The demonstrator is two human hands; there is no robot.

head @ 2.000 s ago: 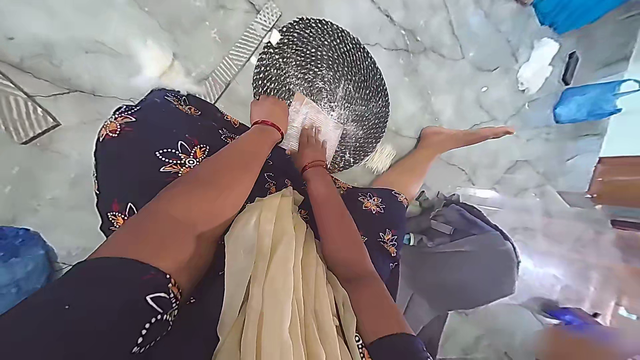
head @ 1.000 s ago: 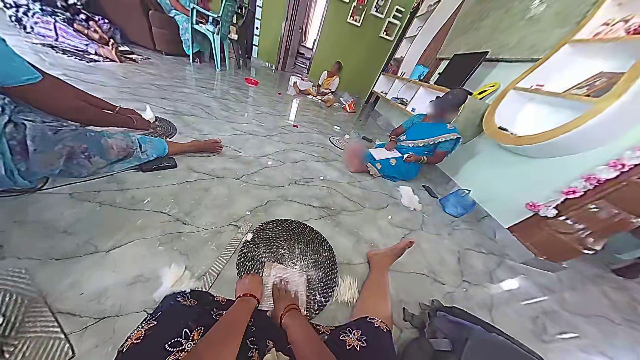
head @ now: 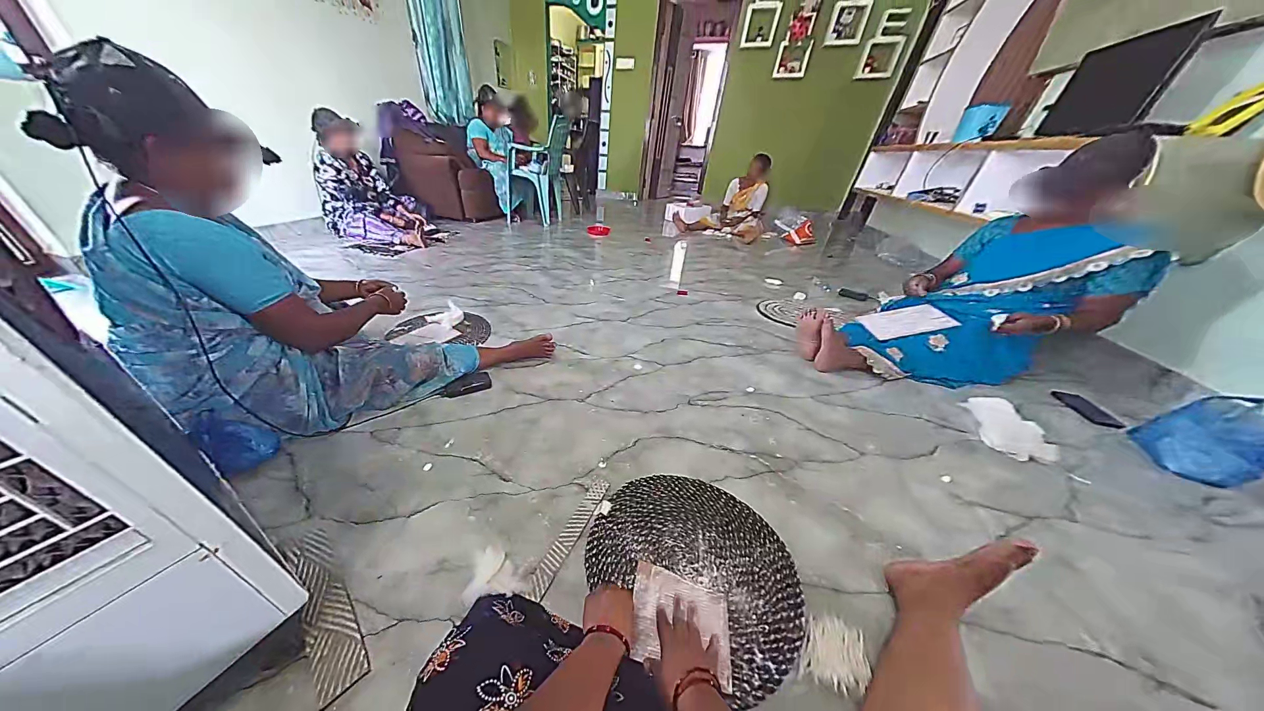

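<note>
A round dark woven mat [head: 760, 553], dusted with white, lies on the floor in front of my legs. On its near left part rests a thin pale rectangular board or sheet [head: 657, 592]. My right hand [head: 681, 632] is spread on that sheet, fingers apart. My left hand [head: 608, 600] is at the sheet's left edge; whether it grips the edge is not clear. Beside the mat's lower right lies a bundle of thin pale sticks or strands [head: 836, 654]. A tuft of white fluffy material [head: 494, 575] lies to the left, near my patterned clothing.
A person [head: 217, 296] sits at the left near another round mat [head: 464, 326]; a person in blue [head: 997, 296] sits at the right. More people sit farther back. A blue plastic bag [head: 1200, 439], a phone [head: 1086, 409] and white material [head: 1007, 430] lie at the right. A white cabinet stands lower left.
The view has tilted up from my lap to the room. My hands stay at the pale sheet on the round mat.
</note>
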